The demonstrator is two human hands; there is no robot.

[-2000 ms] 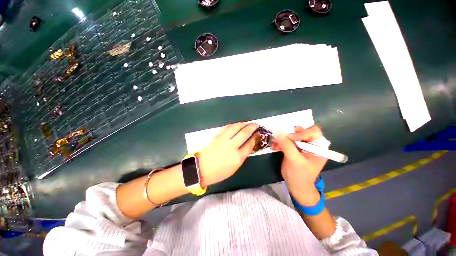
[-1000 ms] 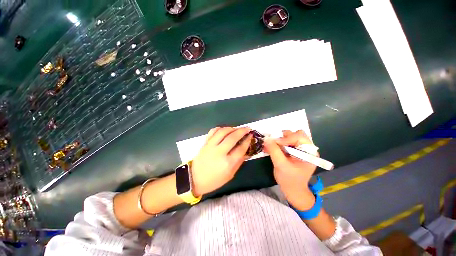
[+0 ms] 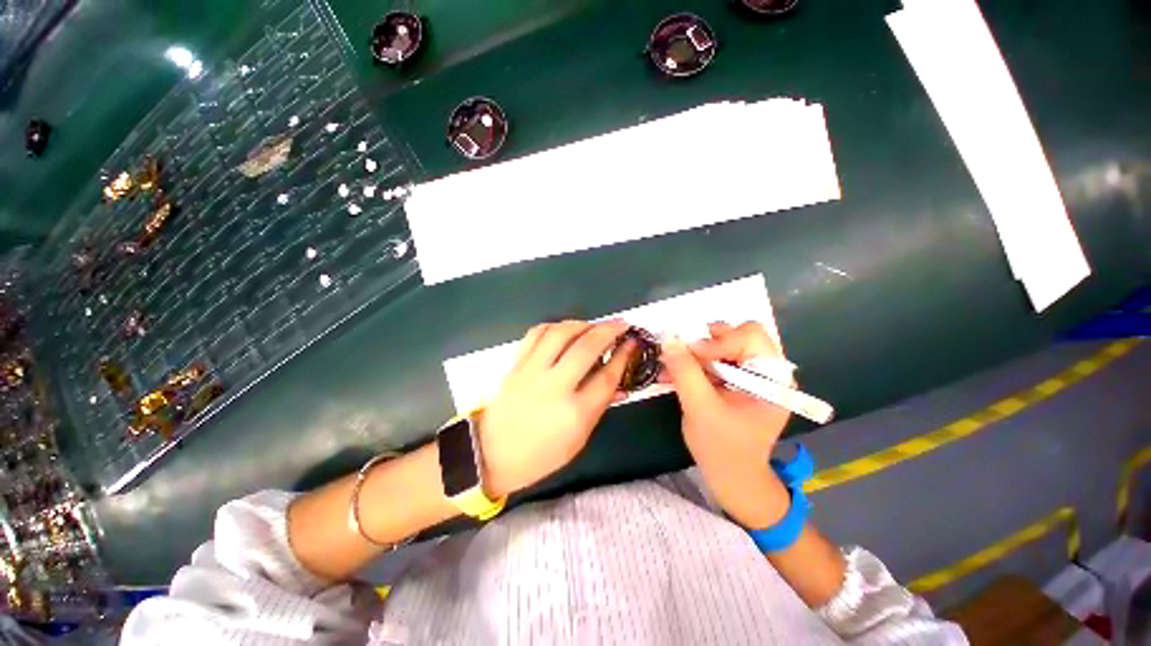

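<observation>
A round black housing [image 3: 641,360] lies over the near white liner strip [image 3: 736,303]. My left hand [image 3: 552,394] holds the housing from its left side, fingers over its edge. My right hand [image 3: 730,401] grips a slim white pen-like tool, likely tweezers [image 3: 773,389], with its handle pointing right. The tool's tip is hidden by my right fingers at the housing's right side. What lies inside the housing is too small to tell.
Stacked white liner strips [image 3: 619,189] lie beyond my hands. Several black housings [image 3: 683,46] lie at the back. A clear ribbed tray [image 3: 234,240] with gold parts and white specks is at left, a crowded component tray [image 3: 35,505] far left, spare strips [image 3: 997,152] at right.
The view has shifted, so bench items sit slightly differently in the picture. My left hand still holds the housing and my right hand still holds the tool beside it.
</observation>
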